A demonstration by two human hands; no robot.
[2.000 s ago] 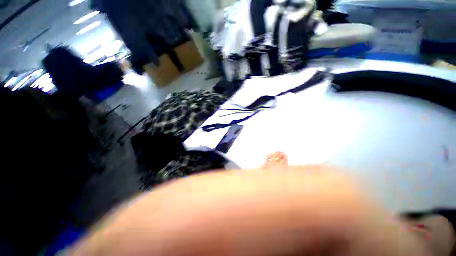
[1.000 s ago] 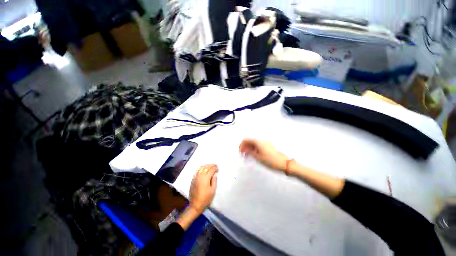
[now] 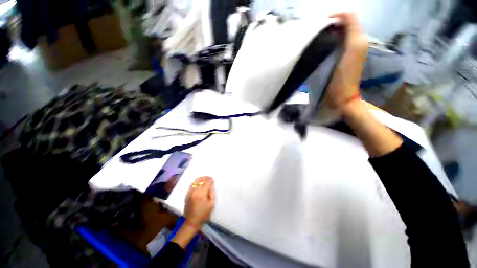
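Observation:
My right hand [image 3: 348, 68] is raised over the far side of the white-covered table [image 3: 251, 178]. It grips the top of a white piece with a black edge [image 3: 277, 55], which hangs to the left and is blurred. My left hand [image 3: 200, 201] lies loosely curled at the table's near left edge, with nothing visible in it. A black loop and thin dark-edged strips [image 3: 172, 150] lie at the left. The dark band [image 3: 340, 127] at the far side is mostly hidden behind the piece and my right arm.
A smartphone [image 3: 170, 175] lies near the left edge. A dark patterned fabric heap [image 3: 86, 125] is at floor level, left. A blue crate or stool [image 3: 112, 250] is below the edge. A black-and-white garment bundle [image 3: 193, 39] and cardboard boxes [image 3: 107, 34] are beyond the table.
My right hand has moved from above the table's middle up to the far side and taken hold of the white piece, lifting it. My left hand stays near the edge, fingers more curled.

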